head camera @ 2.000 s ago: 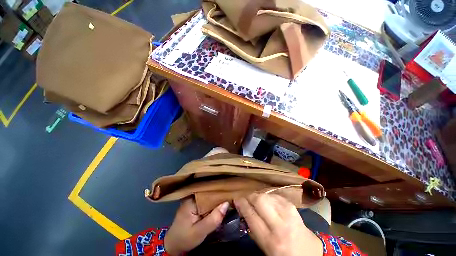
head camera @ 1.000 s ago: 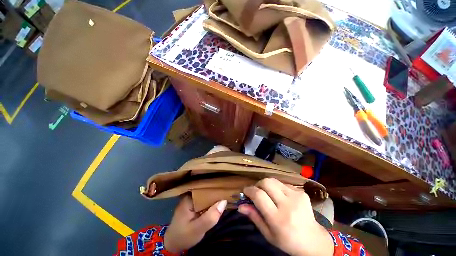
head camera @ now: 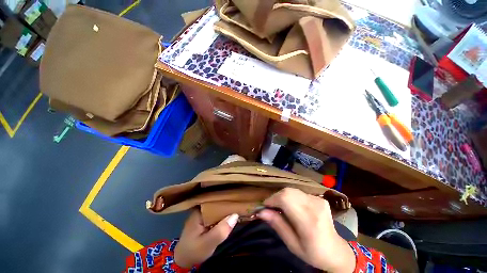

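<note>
A brown handbag (head camera: 235, 178) lies on my lap with its mouth open towards me and a small gold fitting at its middle. My left hand (head camera: 205, 240) grips the near edge of the bag, thumb on top. My right hand (head camera: 307, 224) is at the same edge, just right of my left thumb, its thumb and fingers closed on a small dark tool, which looks like thread snips (head camera: 251, 216). The tool lies along the bag's edge and is mostly hidden by my fingers.
A desk with leopard-print sheeting (head camera: 205, 58) stands ahead, bearing unfinished bags (head camera: 288, 37), pliers (head camera: 389, 121), a green-handled tool (head camera: 385, 90), a phone (head camera: 422, 78) and a calendar (head camera: 470, 50). Stacked bags (head camera: 101, 64) rest over a blue crate (head camera: 165, 128) at the left.
The dark tool appeared between my hands at the bag's near edge. My right hand rose from the edge, then lowered slightly. My left hand stays on the edge.
</note>
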